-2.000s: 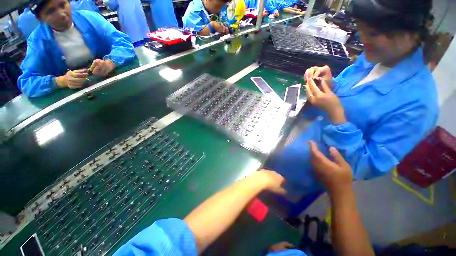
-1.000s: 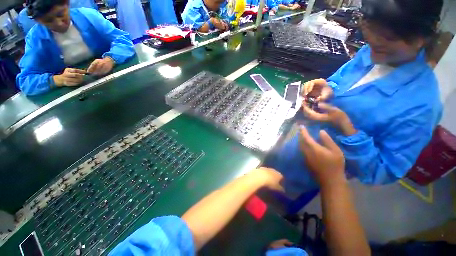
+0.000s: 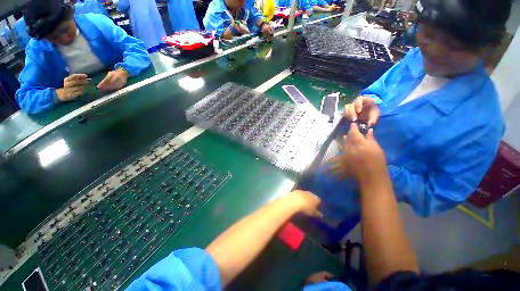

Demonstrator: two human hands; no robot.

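My left hand (image 3: pixel 305 203) rests low over the bench's near edge, blurred, with its fingers pointing right and partly hidden; I see nothing clearly in it. My right hand (image 3: pixel 365 150) is raised at the right, its fingertips at a small dark part (image 3: pixel 362 127). Another worker's fingers are on or beside that part, so I cannot tell who grips it. A clear blister tray (image 3: pixel 251 122) of small dark parts lies left of my right hand. A larger clear tray (image 3: pixel 137 213) with rows of dark parts lies at the left.
A worker in blue (image 3: pixel 450 125) sits close on the right. Another worker (image 3: pixel 85 57) sits across the green bench. Dark stacked trays (image 3: pixel 336 62) stand at the back. Black cards with white borders (image 3: pixel 329 106) lie beyond the near tray. A red piece (image 3: pixel 292 236) lies by my left forearm.
My right hand has moved up and slightly left to the dark part at the other worker's fingers. My left hand has stayed almost still. The worker across has shifted their hands.
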